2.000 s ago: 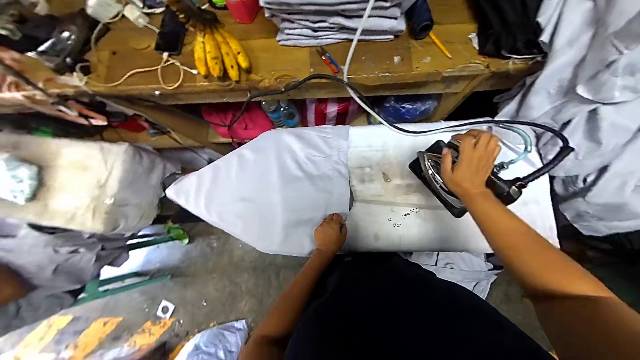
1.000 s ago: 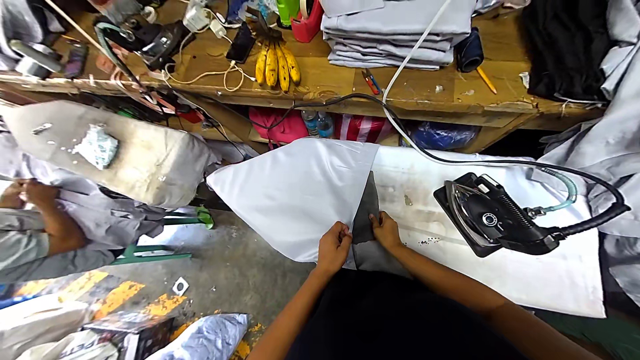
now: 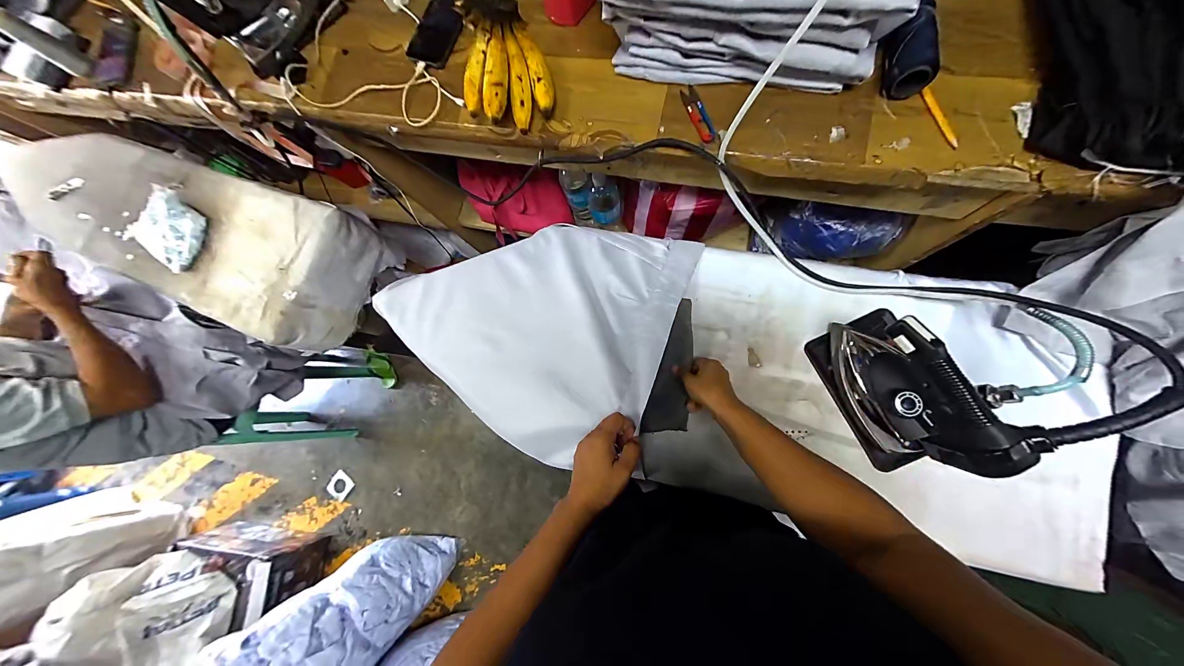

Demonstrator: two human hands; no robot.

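A light grey garment [image 3: 536, 333] is drawn over the pointed end of the ironing board [image 3: 768, 324]. My left hand [image 3: 606, 458] pinches the garment's near edge between thumb and fingers. A dark grey cloth piece [image 3: 673, 379] lies partly under that edge, and my right hand [image 3: 708, 387] grips its right side. To the right, a black steam iron [image 3: 916, 398] rests on a dark stand on the board, with its hose and cable running off to the right; neither hand touches it.
Behind the board is a wooden workbench [image 3: 592, 139] with bananas [image 3: 507, 74], thread snips [image 3: 697, 116], folded grey cloth [image 3: 740, 42] and a thread cone [image 3: 910, 55]. A second ironing board [image 3: 250, 231] and a seated person [image 3: 83, 351] are at left. Filled bags [image 3: 361, 601] lie on the floor.
Two seconds ago my right hand was on the iron; it has let go and moved left to the dark cloth. That cloth appears at the garment's edge, where it did not show before.
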